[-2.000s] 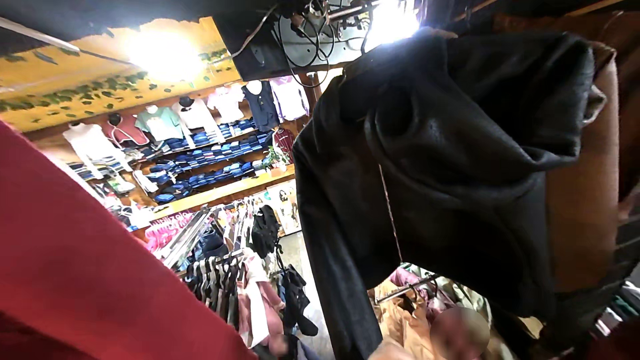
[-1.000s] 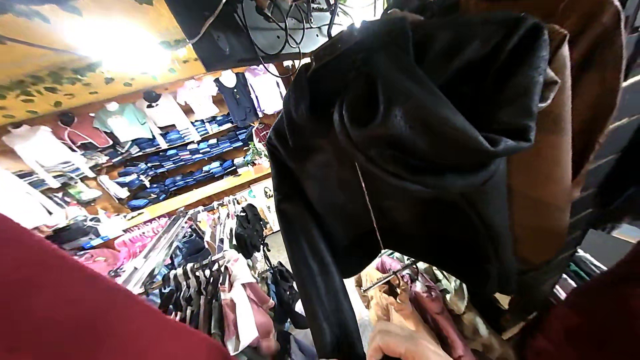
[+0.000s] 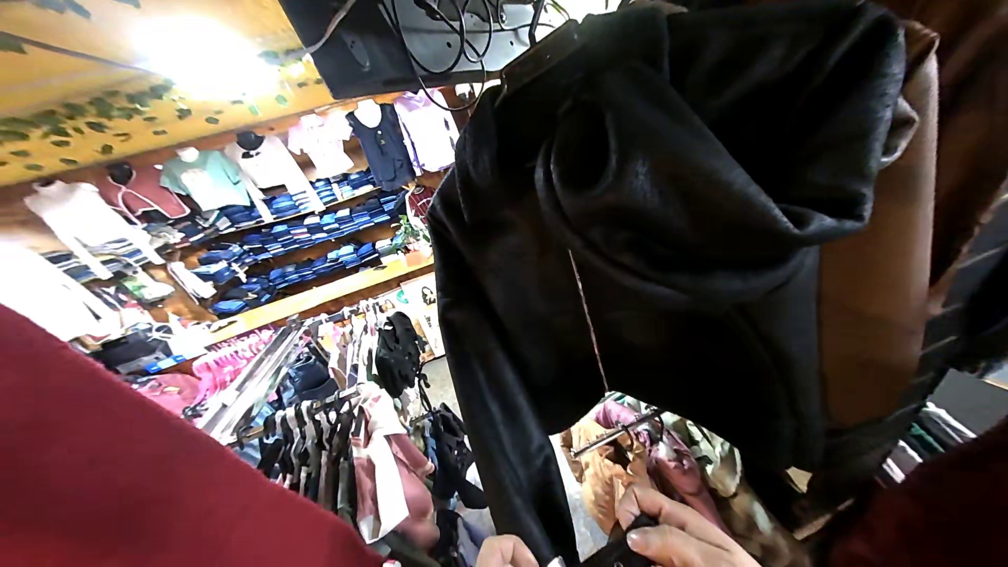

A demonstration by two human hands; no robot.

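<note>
A black leather-look jacket [image 3: 693, 299] hangs in front of me, one long sleeve [image 3: 512, 394] reaching down to the bottom edge. A thin cord or chain [image 3: 587, 319] dangles down its front. Below the jacket's hem, my right hand [image 3: 681, 531] pinches a small black piece of material [image 3: 618, 551] between thumb and fingers; whether it belongs to the jacket I cannot tell. The fingertips of my left hand [image 3: 508, 551] show beside the lower end of the sleeve, mostly cut off by the frame, so their grip is unclear.
A brown garment [image 3: 878, 260] hangs behind the jacket. Rails of clothes [image 3: 323, 441] stand lower left, with another rail [image 3: 618, 431] beyond my right hand. Shelves of folded jeans [image 3: 307, 236] line the far wall. Cables [image 3: 465, 47] hang above. Dark red sleeves edge both lower sides.
My right hand, seen without the black piece a second ago, now pinches it. My left fingertips have come into view at the bottom. The jacket still hangs there.
</note>
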